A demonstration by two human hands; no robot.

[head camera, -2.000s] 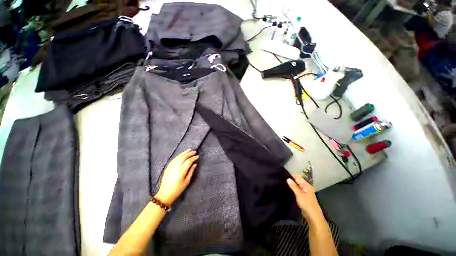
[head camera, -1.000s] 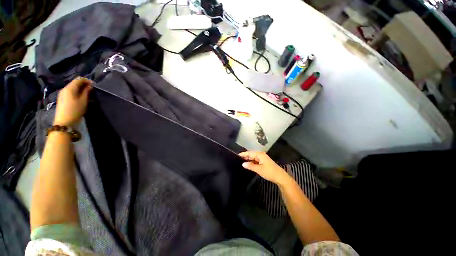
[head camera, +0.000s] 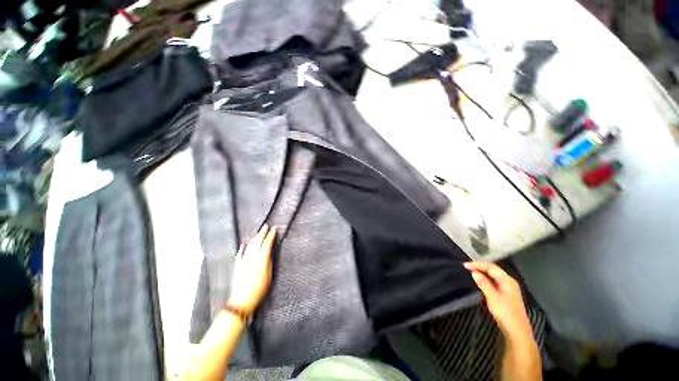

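The grey skirt (head camera: 316, 245) lies lengthwise in front of me, its waist at the far end. Its front flap is folded open to the right and shows the black lining (head camera: 398, 245). My right hand (head camera: 499, 290) pinches the flap's lower right corner between thumb and fingers. My left hand (head camera: 253, 271) lies on the grey cloth at the left of the opening, fingers pointing away from me; whether it grips the cloth edge is hard to tell. The frame is blurred.
Another grey skirt (head camera: 108, 283) lies at the left, with dark folded garments (head camera: 145, 108) behind it. On the table's right are a black pistol-shaped tool (head camera: 424, 65) with a cord, a spray gun (head camera: 534, 63), a red spool (head camera: 601, 173) and small snips (head camera: 450, 184).
My left hand has moved from the skirt's waist down onto its front panel. My right hand still holds the flap's corner, and the flap lies spread with its lining showing. The view has swung left.
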